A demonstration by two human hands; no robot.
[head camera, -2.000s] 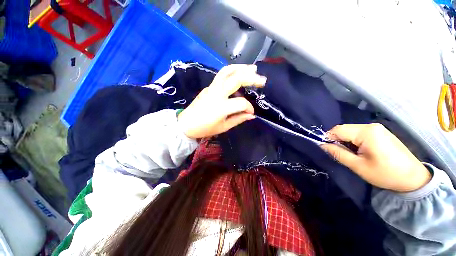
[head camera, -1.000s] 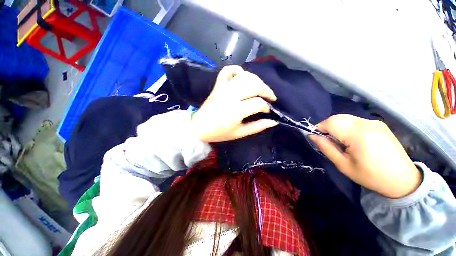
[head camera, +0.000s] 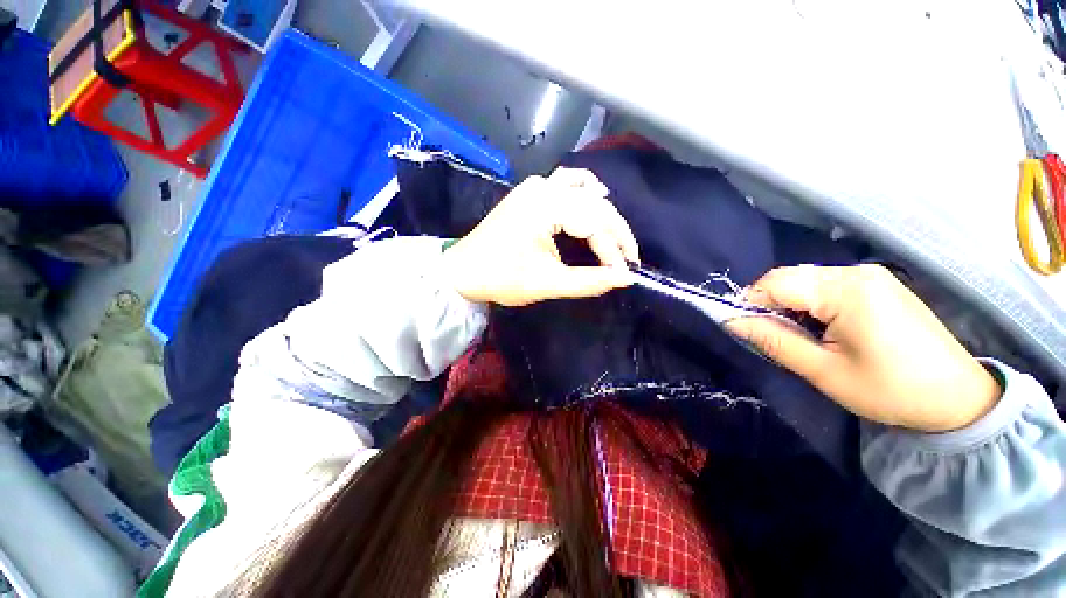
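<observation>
A large navy cloth (head camera: 690, 210) lies across my lap, its raw edges frayed with white threads. My left hand (head camera: 549, 240) pinches the cloth's edge between thumb and fingertips near the middle of the view. My right hand (head camera: 871, 345) pinches the same edge a little to the right. The edge between the hands runs nearly straight, its layers close together, with a thin pale line along it and white thread ends sticking up by my right fingers. Another frayed edge (head camera: 666, 389) lies below the hands, above the red checked cloth.
A blue crate (head camera: 251, 164) stands at the left, with navy cloth reaching over its side. The white table (head camera: 748, 94) runs along the upper right, with yellow-and-red handled scissors (head camera: 1036, 216) on it. A red stool (head camera: 152, 94) is at the upper left.
The gap between the cloth layers has closed between my hands. My left fingers have moved to a fingertip pinch on the edge. My right hand keeps its grip.
</observation>
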